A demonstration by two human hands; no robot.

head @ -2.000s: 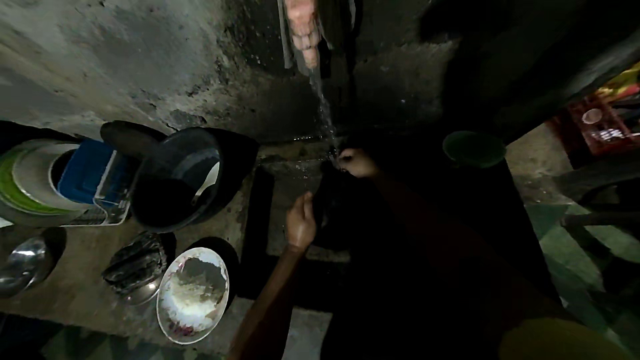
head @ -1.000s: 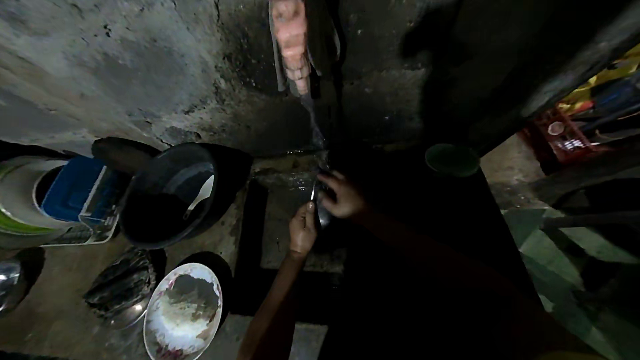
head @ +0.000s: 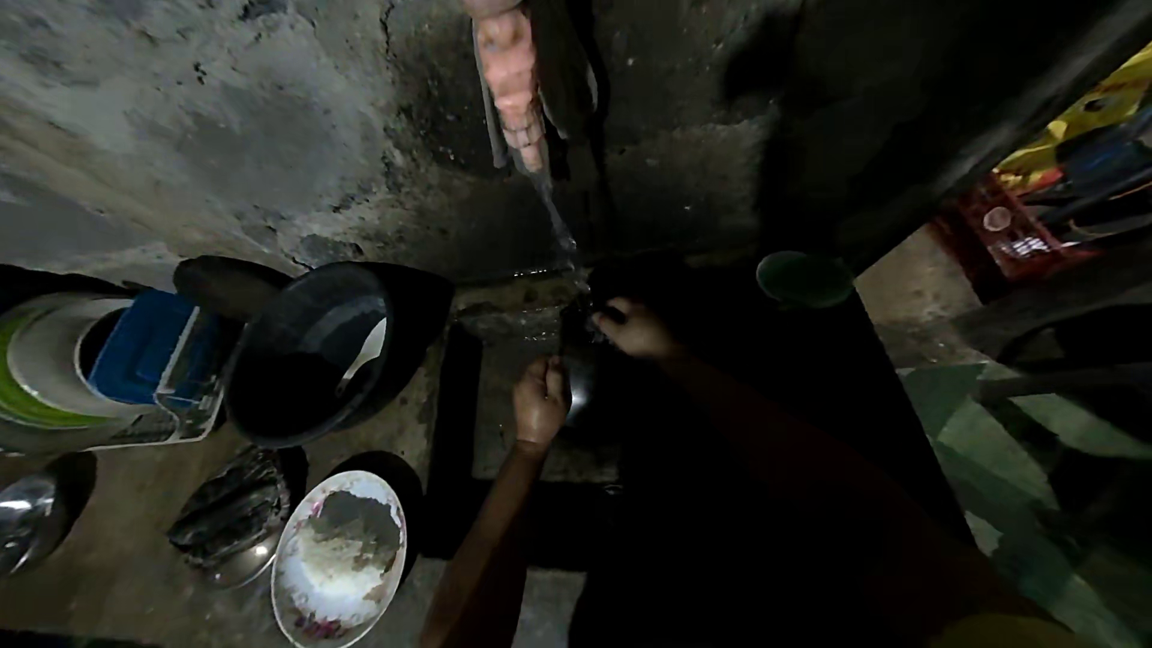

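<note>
Over the concrete sink basin [head: 513,396], my left hand [head: 542,400] grips the near left edge of a dark, shiny rounded vessel [head: 579,393], perhaps a metal bowl or pot. Its outline is mostly lost in shadow. My right hand [head: 635,329] is at the vessel's far right side, fingers bent; shadow hides whether it holds something. A stream of water [head: 560,225] falls from a pinkish spout [head: 513,85] on the wall and lands just beyond my hands.
Left of the basin are a black tub [head: 310,360] with a pale utensil [head: 364,355], a floral oval plate [head: 340,558] bearing whitish matter, a dark crumpled thing [head: 236,508] and a blue container [head: 144,346]. A green round dish [head: 804,279] lies right; a red crate [head: 1012,238] stands beyond.
My right hand has moved away from my left, toward the far side of the vessel under the water. The vessel's shiny side now shows beside my left hand.
</note>
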